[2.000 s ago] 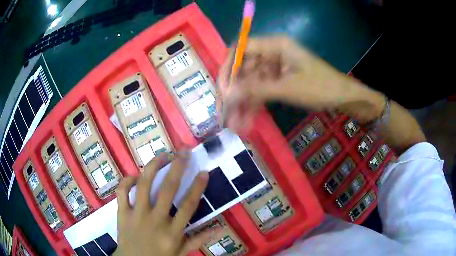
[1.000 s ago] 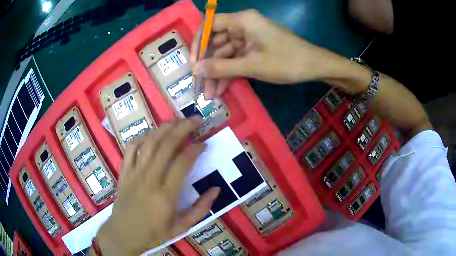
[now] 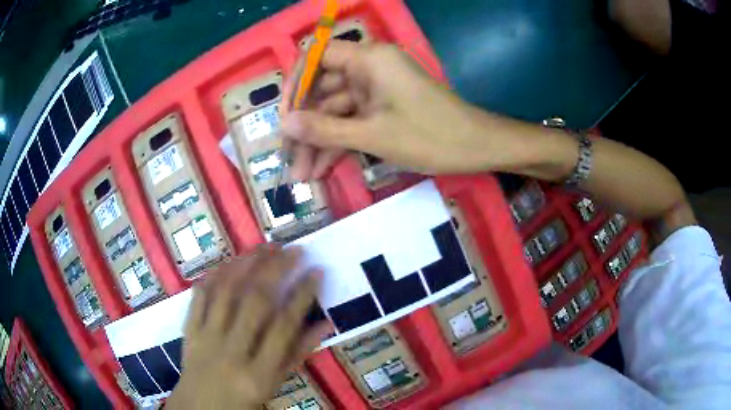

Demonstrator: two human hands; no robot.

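Observation:
My right hand (image 3: 345, 112) holds orange tweezers (image 3: 315, 60) over a gold-beige phone (image 3: 239, 114) in the foam tray's upper row. A black square sticker (image 3: 280, 202) lies at that phone's lower end, at the tweezer tips. My left hand (image 3: 248, 320) presses on the white backing strip (image 3: 353, 236), with its fingertips just below that phone. The strip lies across the red foam tray (image 3: 521, 280) and bears a row of black squares (image 3: 355, 314). More phones sit in the slots to the left (image 3: 183, 196).
Another sheet of black pieces (image 3: 56, 136) lies on the green bench (image 3: 497, 48) at the left. A second red tray with phones (image 3: 573, 276) is at lower right, another (image 3: 32, 372) at lower left. A person's arm (image 3: 641, 22) shows at the top right.
The tray has shifted right in view. My right hand has gone from the rightmost upper phone to the one left of it. The strip shows fewer whole squares near its right end.

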